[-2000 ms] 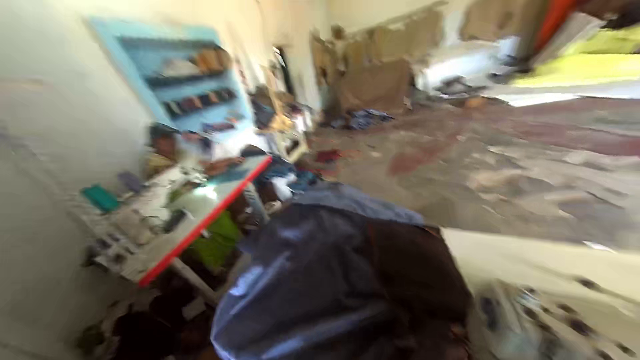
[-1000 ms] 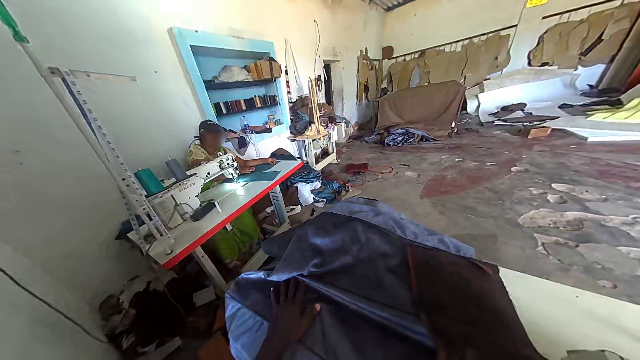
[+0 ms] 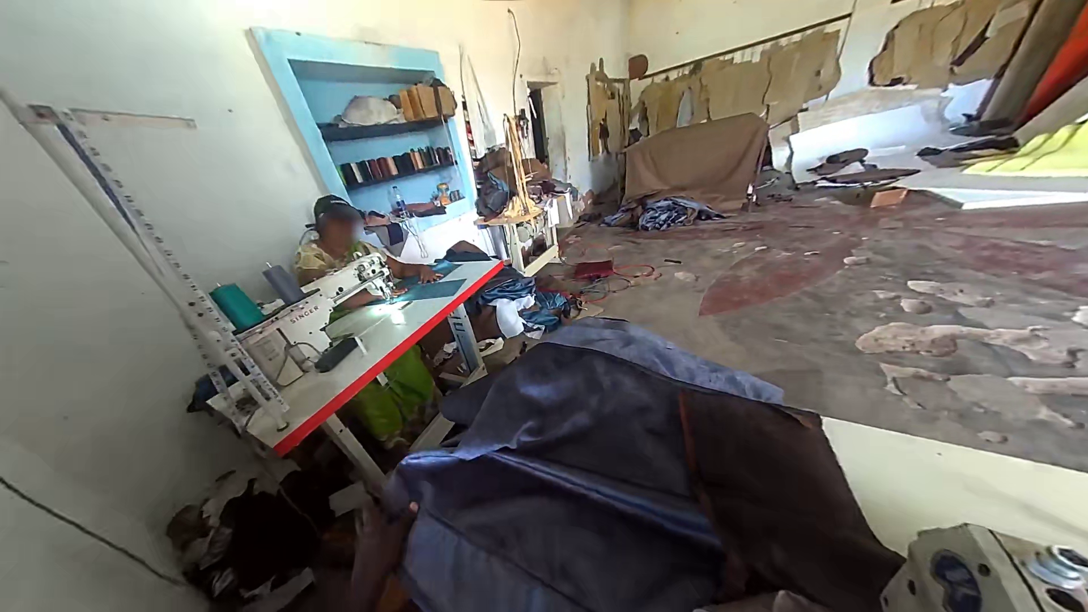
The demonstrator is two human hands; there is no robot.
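A large dark blue cloth lies spread over a pale table, and a dark brown cloth panel joins it along a reddish-brown strip. At the left edge of the blue cloth, near the bottom of the view, my left hand grips the cloth's edge, the thumb on top. The hand is dark and partly blurred. My right hand cannot be made out. Part of a sewing machine's metal head shows at the bottom right corner, beside the brown panel.
Ahead left, a person sits at a Singer sewing machine on a white table with a red edge. Thread spools stand on a blue wall shelf. Scraps lie low left; a cloth heap lies on the floor farther back.
One second ago my left hand lay flat on top of the blue cloth; now it is farther left, at the cloth's edge. The sewing machine head has come into view at bottom right.
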